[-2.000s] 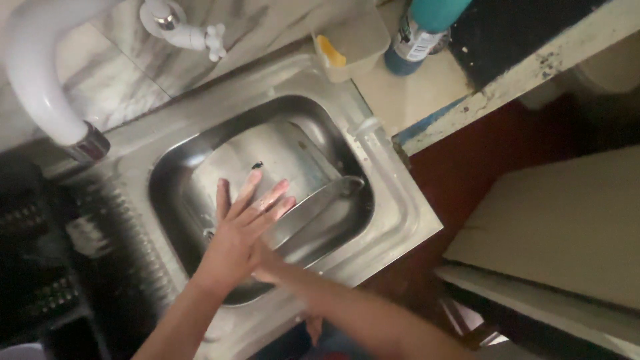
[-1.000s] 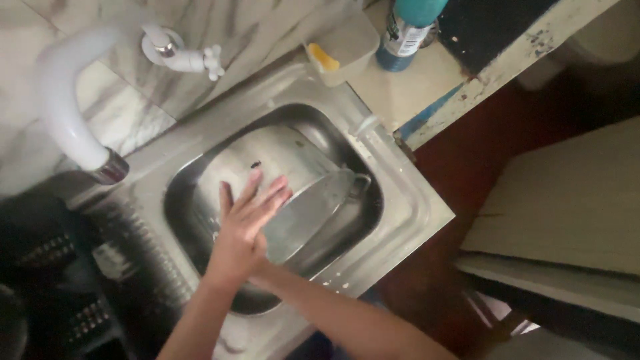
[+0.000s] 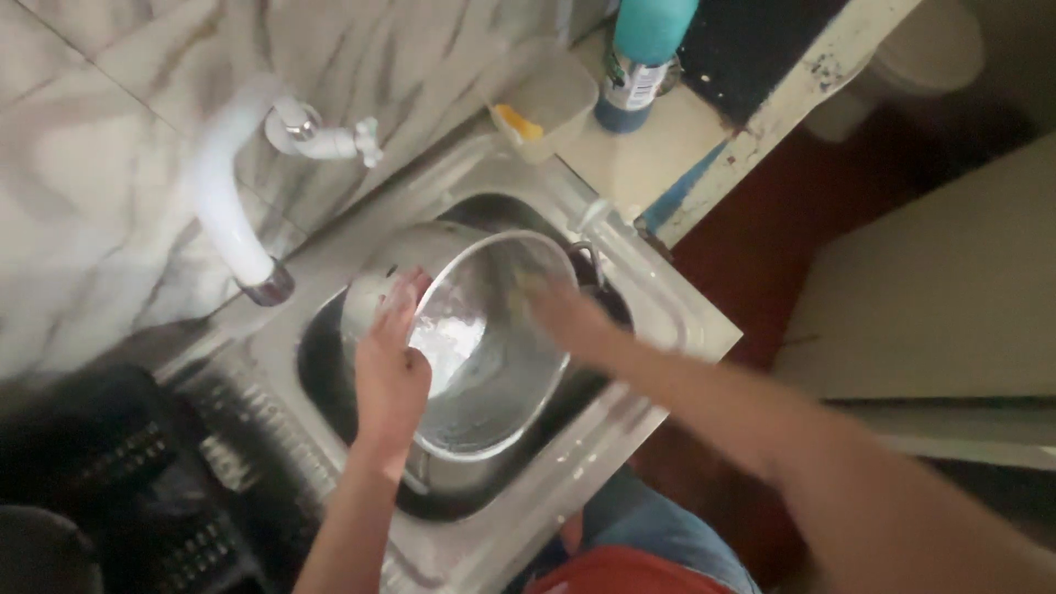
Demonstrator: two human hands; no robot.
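A large metal pot (image 3: 487, 412) lies tilted in the stainless steel sink (image 3: 652, 305), its round mouth facing up toward me. My left hand (image 3: 394, 355) grips the pot's left side, thumb at the rim and fingers along the outer wall. Inside the mouth, near the right rim, is my right hand (image 3: 569, 318), blurred, with something yellowish at its fingertips that looks like a sponge. A looped handle (image 3: 587, 260) shows at the pot's upper right. Part of the pot's outside bears wet-looking marks.
A white faucet (image 3: 227, 206) with a metal tip reaches over the sink's left corner. Behind the sink stand a plastic tub (image 3: 549, 107) holding a yellow piece and a teal spray bottle (image 3: 643, 66). A black dish rack (image 3: 124, 462) fills the lower left.
The pot has turned so its mouth faces up more. My right hand, earlier mostly hidden behind my left, has moved right and into the mouth. My left hand has shifted to the pot's side.
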